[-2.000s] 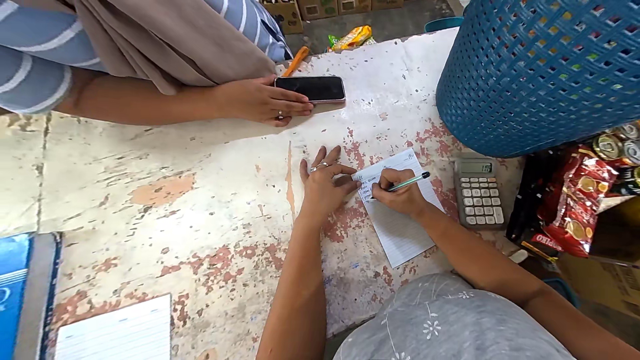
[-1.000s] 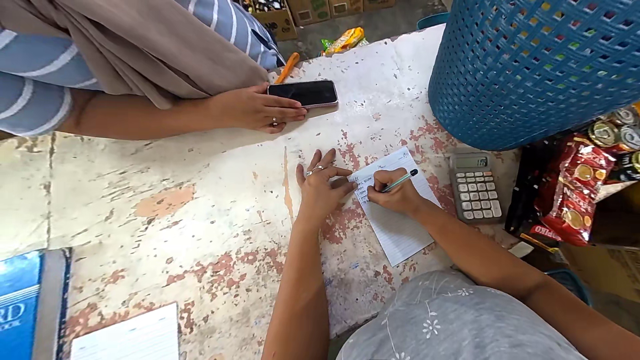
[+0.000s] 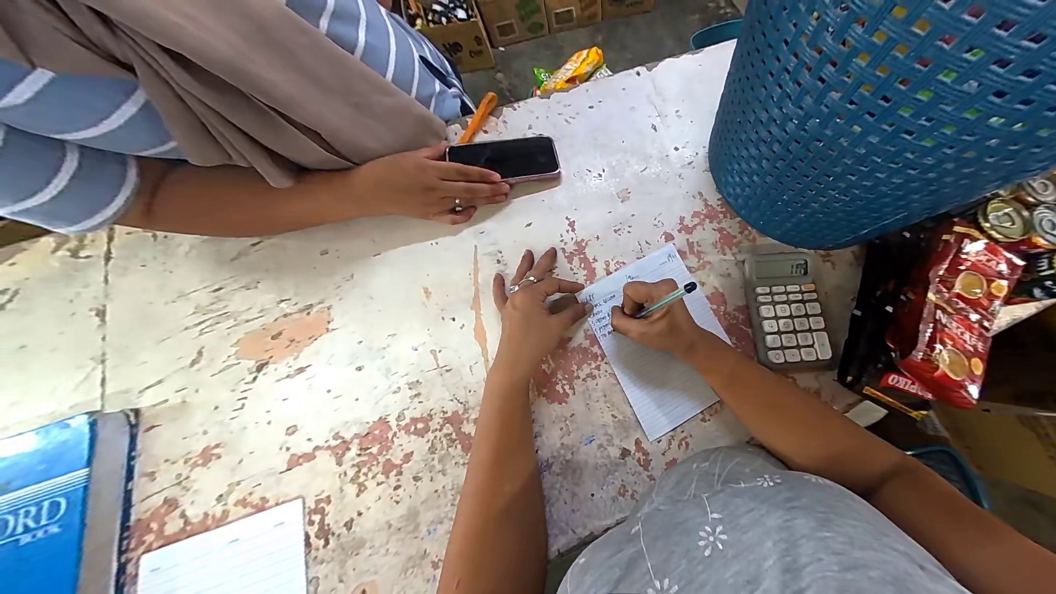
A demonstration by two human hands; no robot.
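A lined sheet of paper point(image 3: 660, 379) with handwriting on its upper part lies on the worn, painted tabletop point(image 3: 371, 330). My right hand point(image 3: 656, 318) grips a pen point(image 3: 667, 300) with a dark end cap, its tip against the sheet and hidden by the fingers. At the sheet's left edge rests my left hand point(image 3: 536, 305), rings on its fingers, fingertips touching the paper and no object in it. Right of the sheet lies a grey calculator point(image 3: 789, 313). Across the table another person's hand point(image 3: 437, 186) rests at a dark-screened phone point(image 3: 511, 158).
A tall blue woven plastic basket point(image 3: 858, 124) stands at the back right. Red coffee packets point(image 3: 949, 330) and cans point(image 3: 1006, 219) are beyond the right edge. At lower left lie a blue record book point(image 3: 41, 511) and another lined sheet point(image 3: 231, 553). An orange strap point(image 3: 478, 118) is near the phone.
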